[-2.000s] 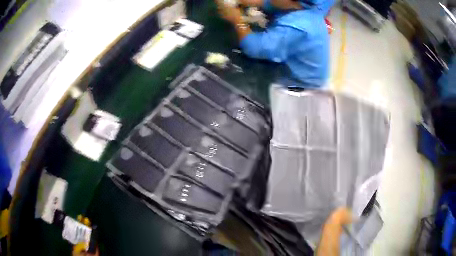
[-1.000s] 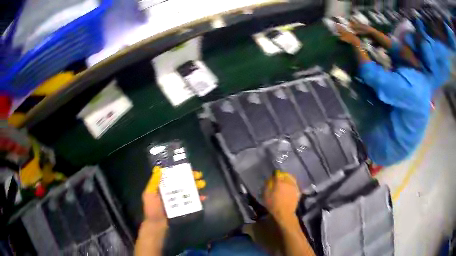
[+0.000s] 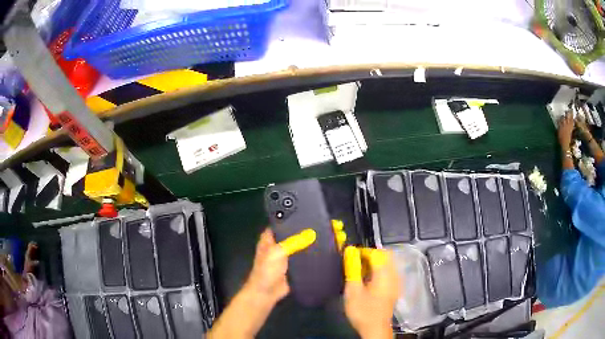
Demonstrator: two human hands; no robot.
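Note:
A smartphone with a plain dark back cover (image 3: 310, 258) is upright in front of me over the black mat, camera lenses at its top left. My left hand (image 3: 268, 265), with a yellow cot on the thumb, grips its left side; yellow-covered fingertips show at its right edge. My right hand (image 3: 365, 278), with yellow finger cots, is by the phone's lower right edge, fingers bent; whether it touches the phone is unclear. A grey blister tray (image 3: 409, 265) at right holds dark covers, with one lower-left pocket bare. Another tray (image 3: 80, 261) with covers lies at left.
Open white boxes, one (image 3: 205, 149) without a visible phone, two with handsets (image 3: 343, 142), stand on the green conveyor (image 3: 265, 153). A yellow emergency stop box (image 3: 106, 177) hangs at left. A blue basket (image 3: 179, 43) and green fan (image 3: 570, 30) sit above. People work at both sides.
The view has swung left. The phone's white label no longer shows; a dark cover is over its back. My right hand has moved from the right tray to beside the phone.

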